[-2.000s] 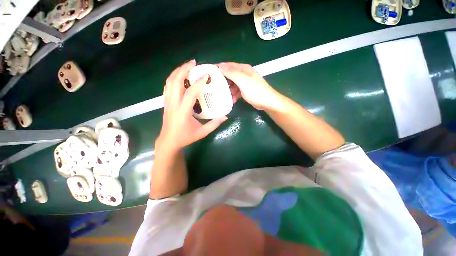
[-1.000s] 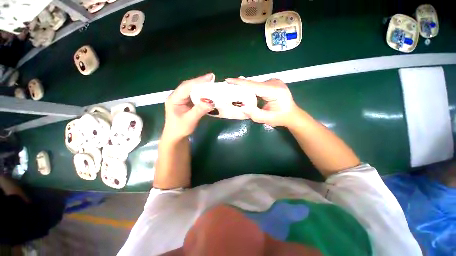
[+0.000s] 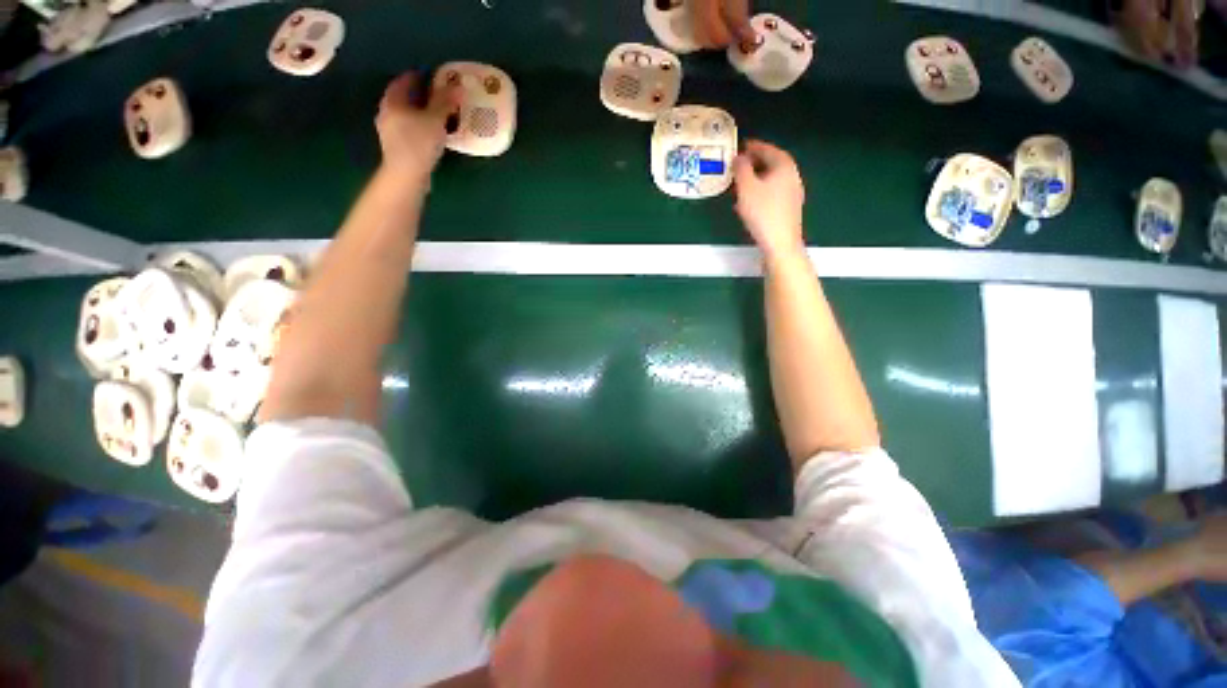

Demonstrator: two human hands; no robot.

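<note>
My left hand [image 3: 412,124] is stretched out over the far belt, with its fingers at the left edge of a cream-white unit [image 3: 486,110] that lies grille up. My right hand [image 3: 771,191] is at the right edge of an open back housing [image 3: 693,167], its fingertips pinched there. Blue and pale electronics show inside this housing. A cream cover [image 3: 641,81] lies just behind and left of it.
Cream shells [image 3: 172,320] are piled at the left, inside the pale strip [image 3: 579,258]. More open housings [image 3: 970,200] and covers [image 3: 941,69] lie on the far belt. Another person's hand [image 3: 723,20] touches shells at the top. White sheets [image 3: 1042,399] lie at right.
My hands have moved apart and forward from the unit they held together. The left is at a unit on the belt, the right at the open housing. More covers and another person's hand have appeared.
</note>
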